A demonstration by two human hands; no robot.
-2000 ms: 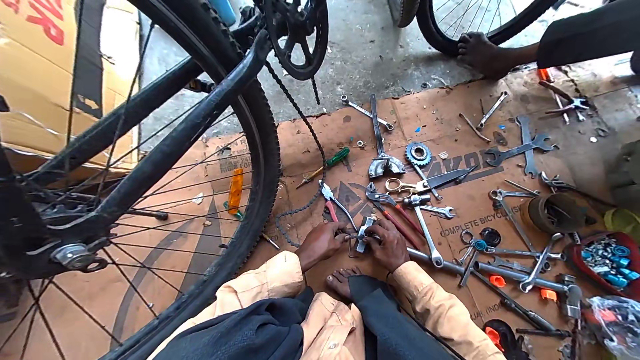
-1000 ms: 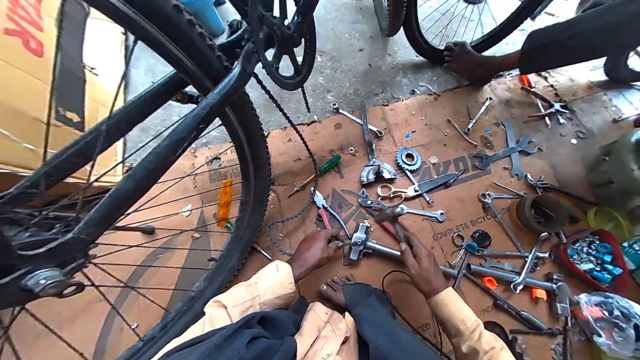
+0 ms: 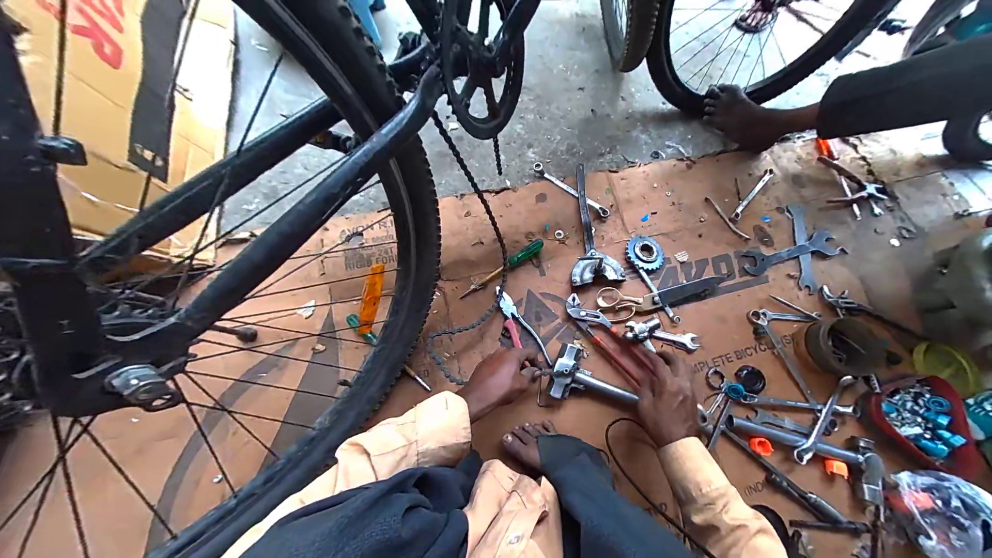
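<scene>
My left hand (image 3: 504,380) is low over the cardboard, fingers bent, by the red handle of combination pliers (image 3: 513,324) and just left of a metal hammer-like head (image 3: 567,372). Whether its fingertips pinch anything is unclear. From that head a metal shaft (image 3: 608,387) runs right, under or beside my right hand (image 3: 670,395). The right fingers lie over the red handles of slip-joint pliers (image 3: 616,356), and their grip cannot be made out. A bicycle chain (image 3: 473,182) hangs down from the chainring (image 3: 484,85) and trails on the cardboard behind the pliers.
The bicycle's rear wheel (image 3: 422,256) stands at my left. Scissors (image 3: 620,301), a blue-rimmed sprocket (image 3: 645,254), a green screwdriver (image 3: 527,253) and several spanners lie ahead. A red tray of small parts (image 3: 922,422) is at right. Another person's bare foot (image 3: 740,116) rests near the far wheel.
My hands were close together over a metal piece two seconds ago; they are now apart. My right hand has moved right and lowered onto the red-handled pliers and shaft area.
</scene>
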